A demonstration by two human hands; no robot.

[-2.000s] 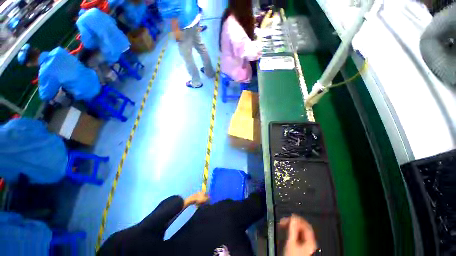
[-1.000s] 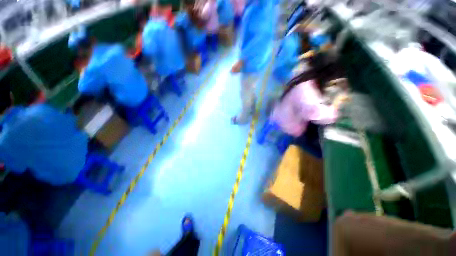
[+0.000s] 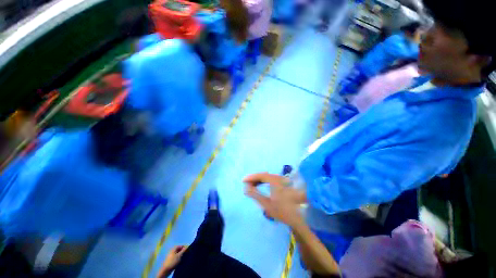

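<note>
My right hand (image 3: 276, 200) is raised in front of me over the aisle. Its forearm comes in from the bottom edge. Thumb and fingers are bent with a gap between them, and no object shows in it. It overlaps the sleeve end of a person in a blue smock (image 3: 386, 146), so the exact outline and any touch are unclear. My left hand (image 3: 175, 256) is small, blurred and cut off at the bottom edge beside my dark-clothed leg; its fingers look bent, and what it may hold cannot be told.
The person in blue stands close on the right. A pink-clothed person (image 3: 394, 252) is at the lower right. Seated workers in blue line the left bench, with a blue stool (image 3: 140, 209) and orange-red baskets (image 3: 98, 96). Yellow-and-black tape (image 3: 217, 149) edges the blue floor.
The bench with the black tray has left the view as I moved along the aisle. The standing person in blue is now much nearer, on the right. My right hand has come back into view.
</note>
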